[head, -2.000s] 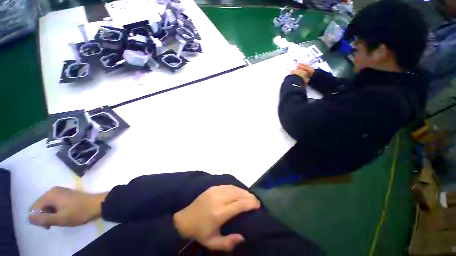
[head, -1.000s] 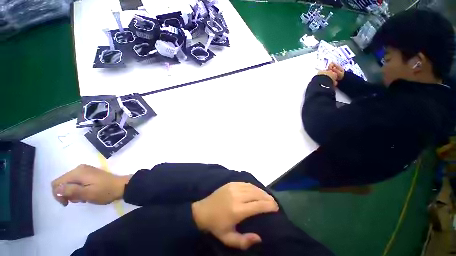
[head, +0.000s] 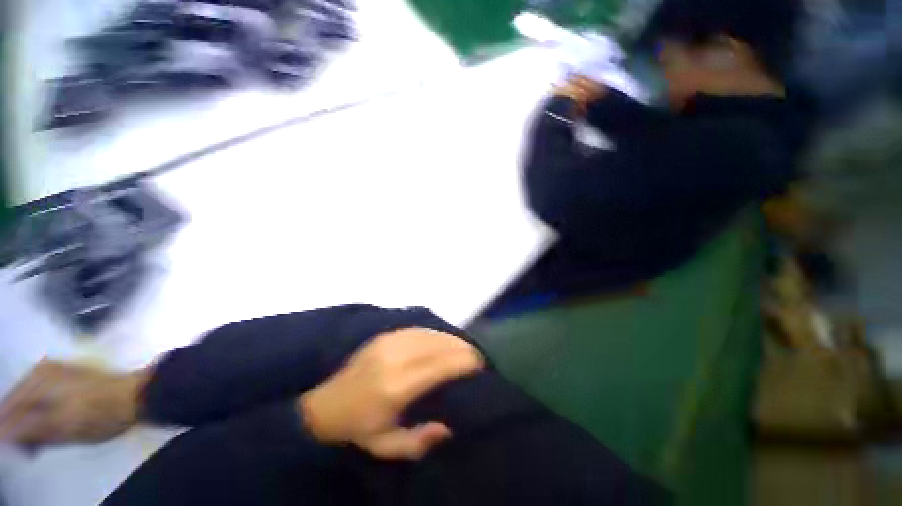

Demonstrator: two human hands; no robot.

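Observation:
The view is blurred. My forearms are crossed. My left hand (head: 388,393) lies palm down on my dark sleeve near the middle of the lower picture, thumb apart, holding nothing. My right hand (head: 64,403) lies on the white bench at the left edge, fingers curled and partly cut off; whether it holds something cannot be told. Just beyond it, a few black square frames (head: 97,247) lie close together on the white bench (head: 346,208), their openings smeared by the blur.
A heap of black frames (head: 198,44) lies on the separate white board (head: 129,148) at upper left. At right a person in dark clothing (head: 643,188) leans over the bench, hands at white flat parts (head: 593,49). Green floor (head: 593,376) and brown boxes (head: 821,380) show at right.
The view has swung, so the bench, frames and neighbour appear farther left and higher. The black tray at the left edge has left the picture. My crossed arms keep about the same pose.

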